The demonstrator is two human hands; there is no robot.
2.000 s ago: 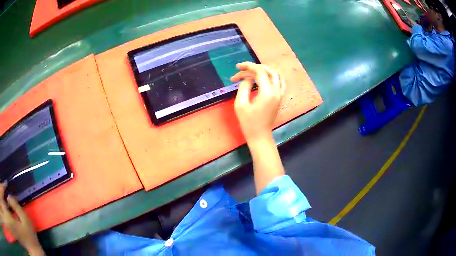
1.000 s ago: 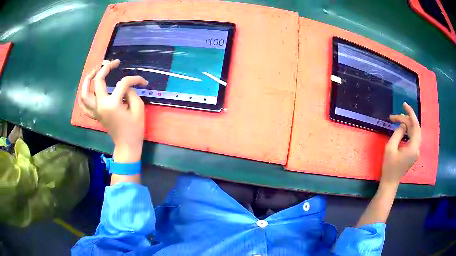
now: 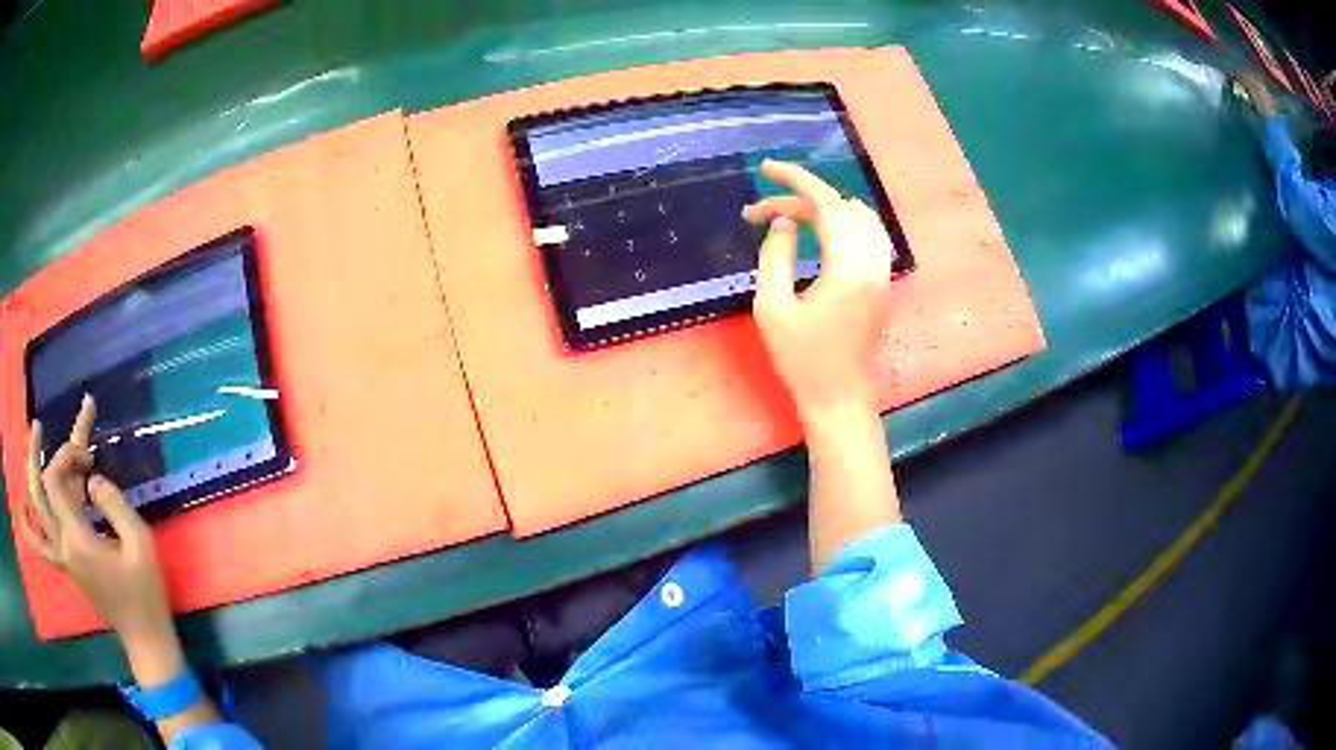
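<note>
Two tablets lie flat with lit screens, each on an orange-red foam tray. My left hand is over the lower left part of the left tablet, fingers apart, holding nothing. My right hand is over the right part of the right tablet, fingers curled but apart, holding nothing. Whether a fingertip touches either screen is unclear. The right tablet shows a dark keypad area, with a small pale label at its left edge. The left tray and the right tray lie edge to edge.
The trays lie on a glossy green bench. Another orange tray is at the top left. At the right a person in a blue smock sits near a blue stool. A yellow line crosses the floor.
The view has swung right, then back left, so the trays shift in the picture. My hands have stayed over their tablets. My right hand now sits over the screen's teal part.
</note>
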